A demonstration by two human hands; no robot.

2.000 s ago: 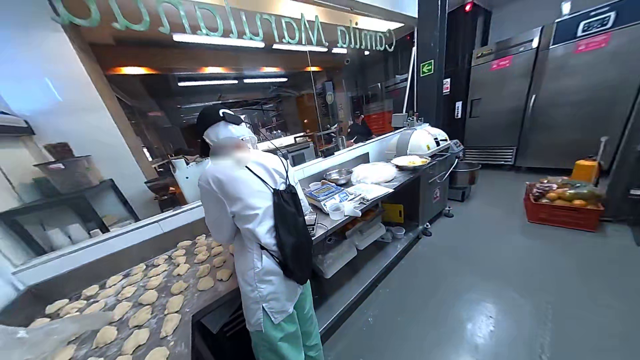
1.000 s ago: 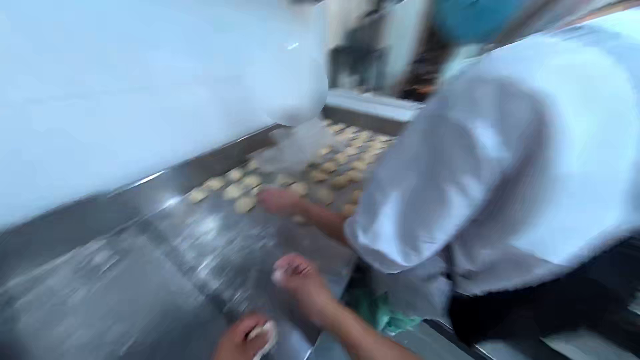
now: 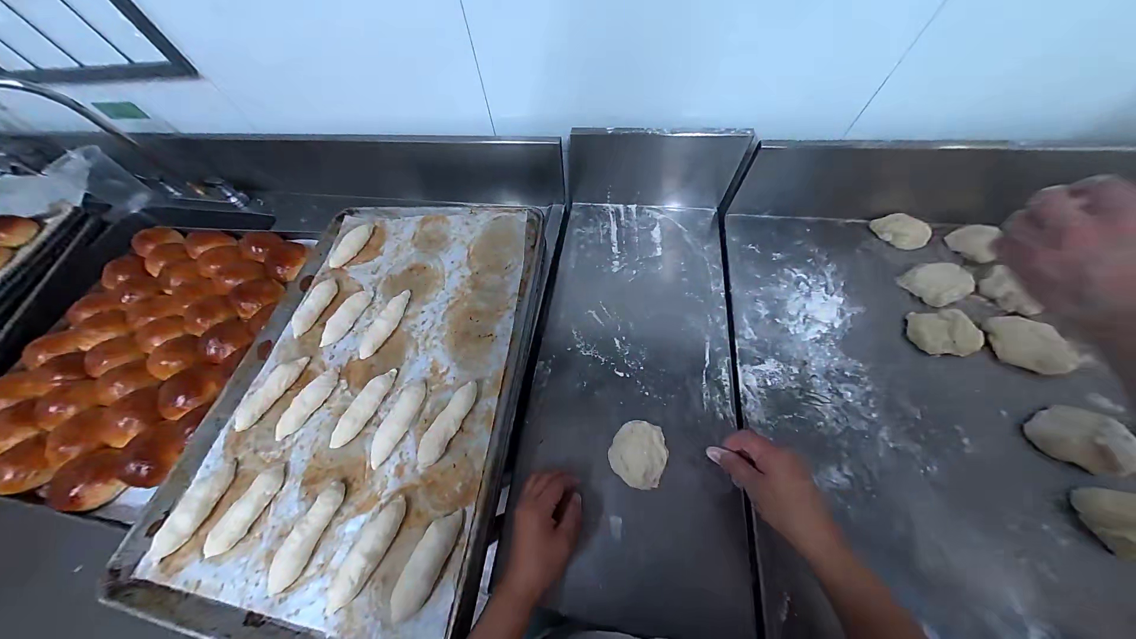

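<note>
A flattened round of dough (image 3: 638,454) lies on the steel worktop (image 3: 635,355) between my two hands, touched by neither. Left of it, my left hand (image 3: 546,524) rests near the tray's edge with fingers curled; nothing shows in it. On the other side my right hand (image 3: 754,466) is held low over the worktop, thumb and fingers close together, with no object visible between them. A baking tray (image 3: 532,266) lined with stained paper stands at the left, bearing rows of slim shaped dough pieces (image 3: 364,408).
Another person's blurred hand (image 3: 1078,248) is over several dough pieces (image 3: 945,333) at the right. Loose flour (image 3: 808,306) marks the steel there. Glossy brown baked rolls (image 3: 155,364) fill a tray at far left, near a curved metal tap (image 3: 67,102). A steel backsplash runs behind.
The view has swung to the worktop, trays and baked rolls. The co-worker's body, seen at the right one second ago, is out of frame except for a hand and forearm.
</note>
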